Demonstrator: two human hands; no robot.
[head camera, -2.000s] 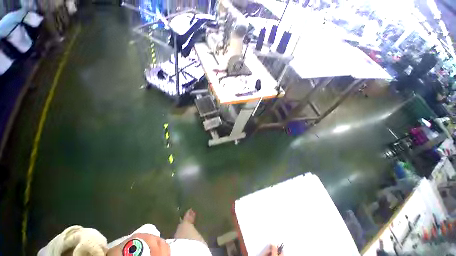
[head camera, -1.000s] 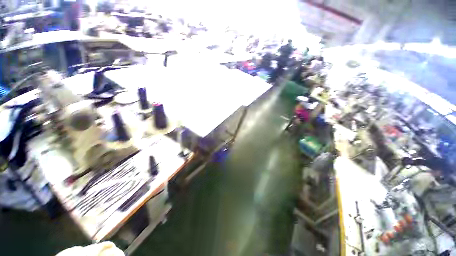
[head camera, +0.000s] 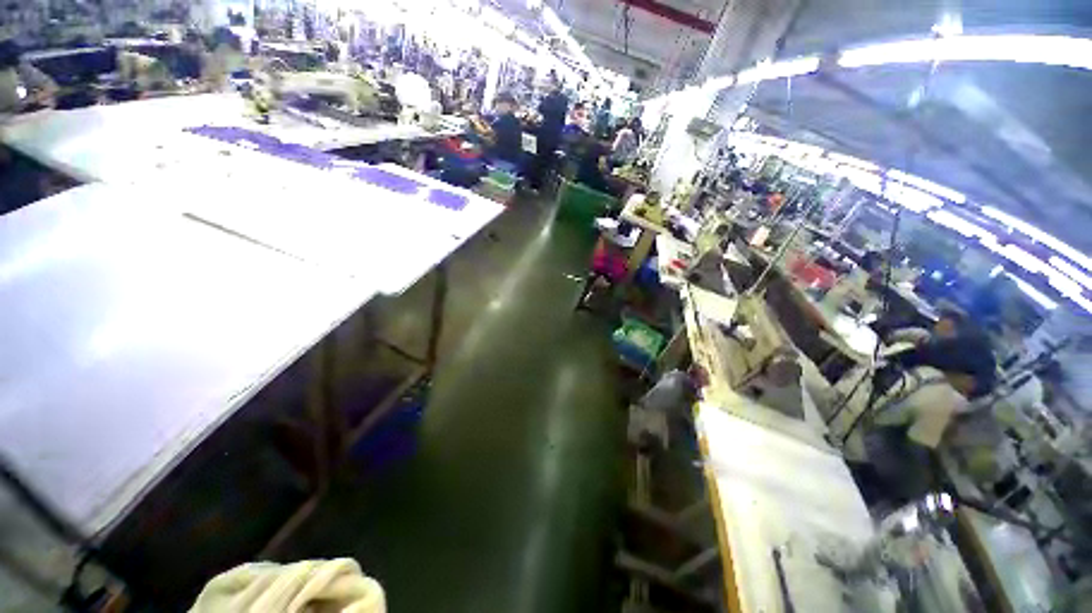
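Note:
Neither of my hands is in view. Nearest in front of me, at the bottom edge, is a crumpled cream cloth (head camera: 293, 587), cut off by the frame; what holds it up is hidden. A large white table (head camera: 156, 323) fills the left side. A white machine table (head camera: 778, 485) with an orange-yellow edge stands at the lower right, with blurred machine parts at its near end.
A green floor aisle (head camera: 515, 359) runs ahead between the tables. A blue object (head camera: 389, 431) lies under the left table. A green crate (head camera: 638, 343) and a pink item (head camera: 608, 263) stand on the right. People (head camera: 551, 120) are far ahead; a seated person (head camera: 928, 413) is on the right.
My view has swung right and up along the aisle. The machine with the dark cones has left the picture. The hand seen at the white surface earlier is out of view.

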